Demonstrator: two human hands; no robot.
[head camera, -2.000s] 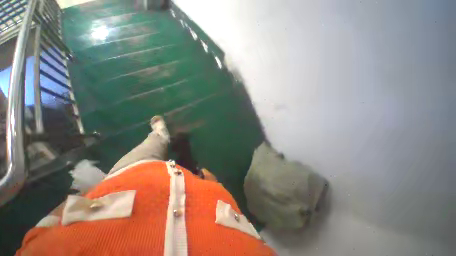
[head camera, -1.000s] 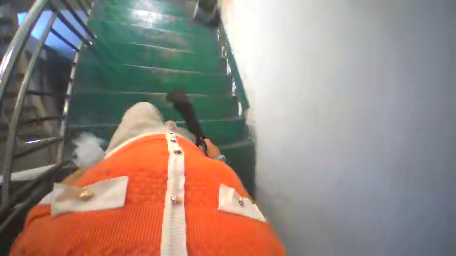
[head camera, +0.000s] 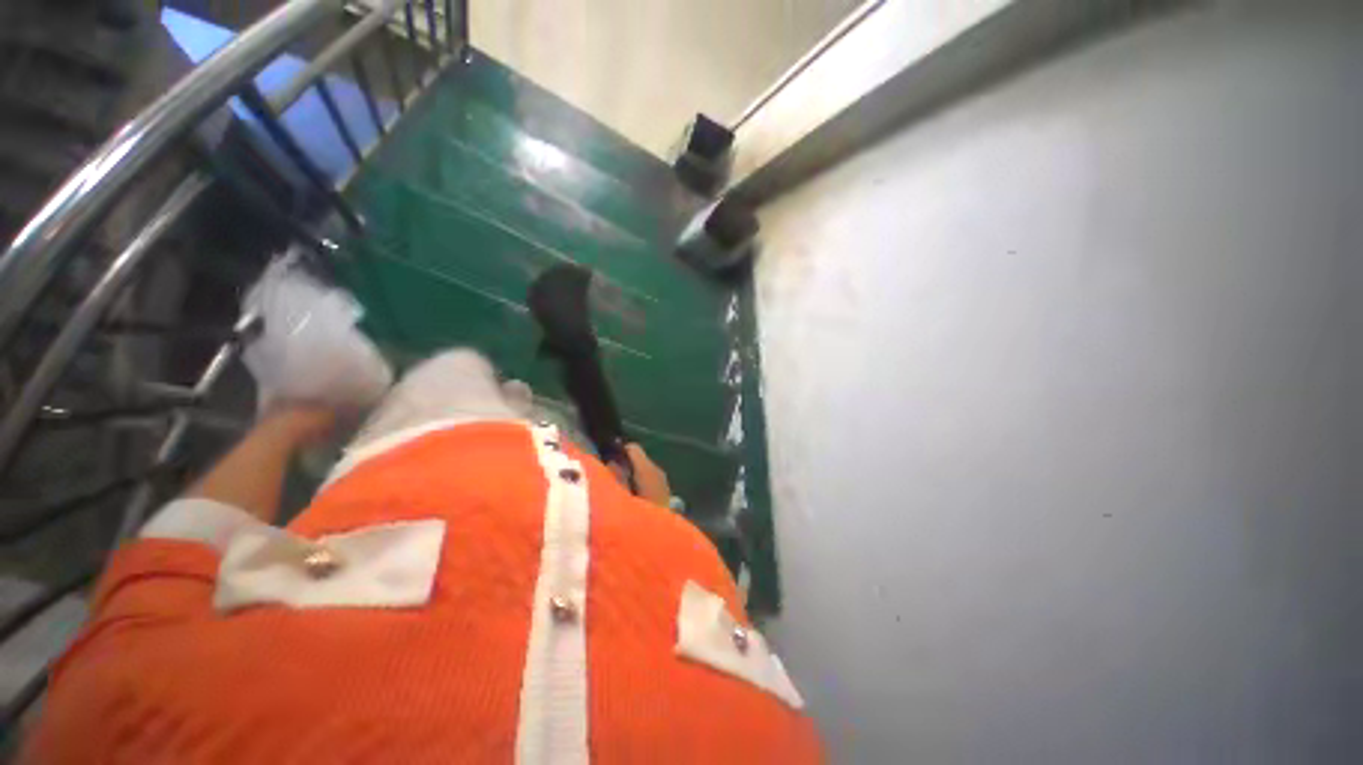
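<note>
A pale, crinkly white plastic bag hangs out in front of my left hand, at the left beside the railing. My left hand is shut on it; the fingers are mostly hidden by the bag. A long black item, narrow with a wider far end, extends over the stairs from my right hand. My right hand is shut on its near end, just beyond my orange cardigan, which hides part of the hand.
Green stairs lie ahead. A shiny metal handrail with bars runs along the left. A pale wall stands close on the right. Two dark-and-grey box-like objects sit by the wall's far corner.
My left arm has come into view and the white bag has moved forward and up. The black item shows more fully. The stairs now appear tilted, with the far wall and corner objects in view.
</note>
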